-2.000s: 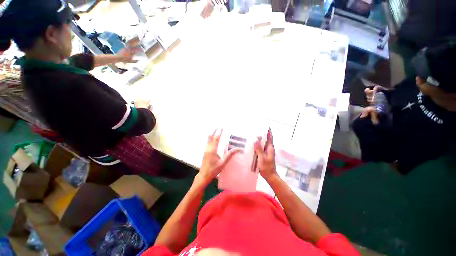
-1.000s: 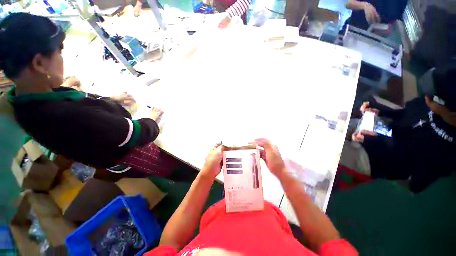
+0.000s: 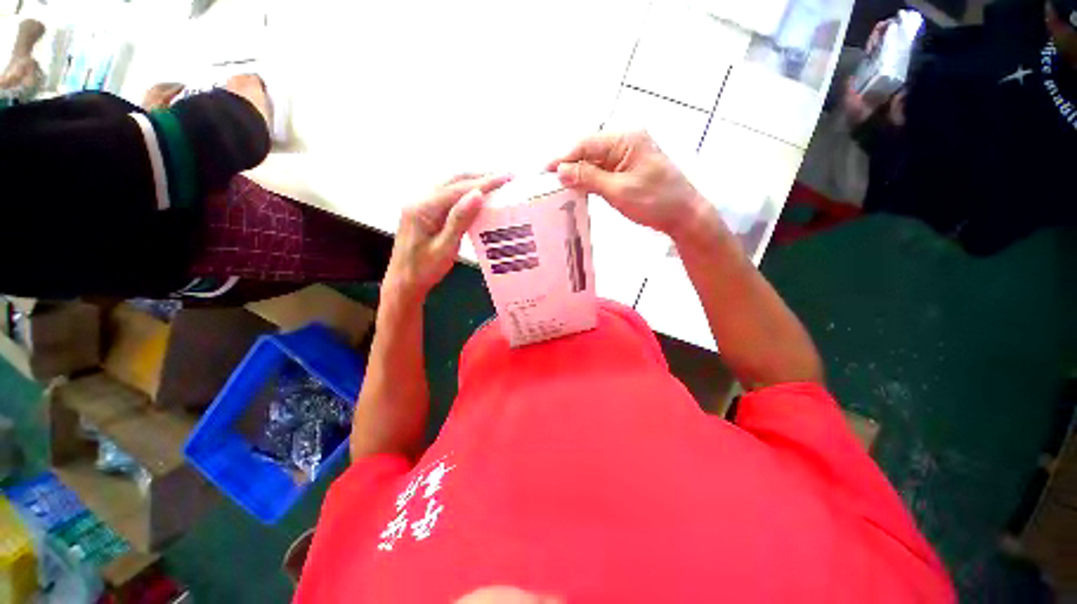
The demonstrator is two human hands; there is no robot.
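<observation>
A slim product box (image 3: 541,277) looks pink, with three dark bars and a long dark product picture on its face. It stands upright against the red shirt, its top end away from me. My left hand (image 3: 439,227) holds its top left corner. My right hand (image 3: 626,177) pinches the top right corner with thumb and fingers. A pale end flap (image 3: 528,186) shows between the hands at the top. The inside of the box is hidden.
The white table (image 3: 472,71) with black lines is ahead. A blue crate (image 3: 232,454) with dark bagged items and brown cartons (image 3: 165,496) are on the floor at left. A worker's dark sleeve (image 3: 213,136) is at left, another person (image 3: 980,130) at upper right.
The view has tilted down. The box, earlier lying between my hands near the table edge, was raised into both hands and is now held at its top end, with the pale flap showing.
</observation>
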